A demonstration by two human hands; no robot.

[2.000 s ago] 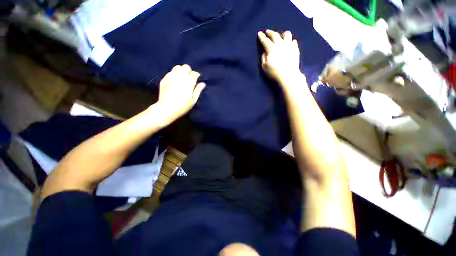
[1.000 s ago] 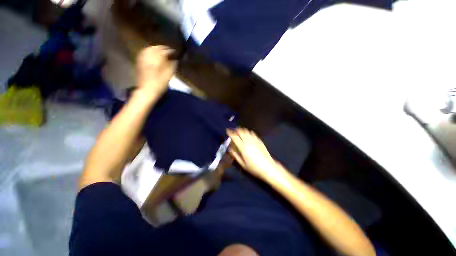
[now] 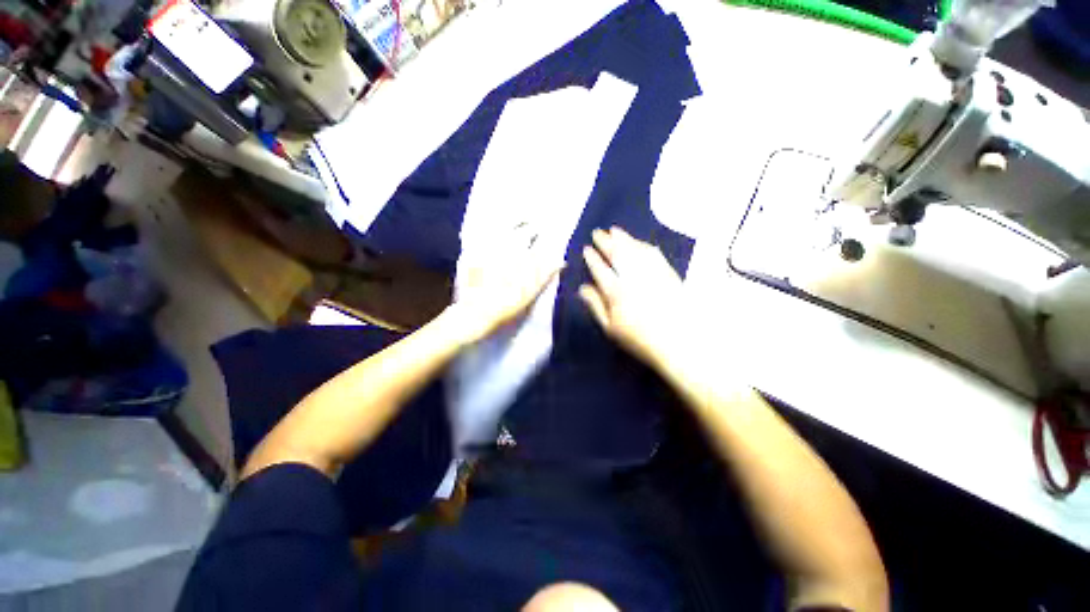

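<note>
A large navy cut panel (image 3: 640, 155) lies on the white table in front of me and hangs over its edge to my lap. A long white piece (image 3: 520, 155) lies on the navy panel, its lower end hanging toward my lap. My left hand (image 3: 508, 293) is at the white piece; its fingers are blurred, and I cannot tell whether they grip it. My right hand (image 3: 628, 281) lies on the navy panel just right of the white piece, fingers apart.
The sewing machine head (image 3: 980, 155) stands at the right, beside its needle plate (image 3: 783, 221). Red-handled scissors (image 3: 1060, 442) lie at the right table edge. A second machine (image 3: 305, 54) stands far left. A green rim (image 3: 837, 14) is at the far edge. Navy cloth (image 3: 299, 395) lies low left.
Both hands have moved from the bundle low at the left to the cloth on the table. The view has swung right. The white piece now shows on the navy panel, and the machine bed is uncovered.
</note>
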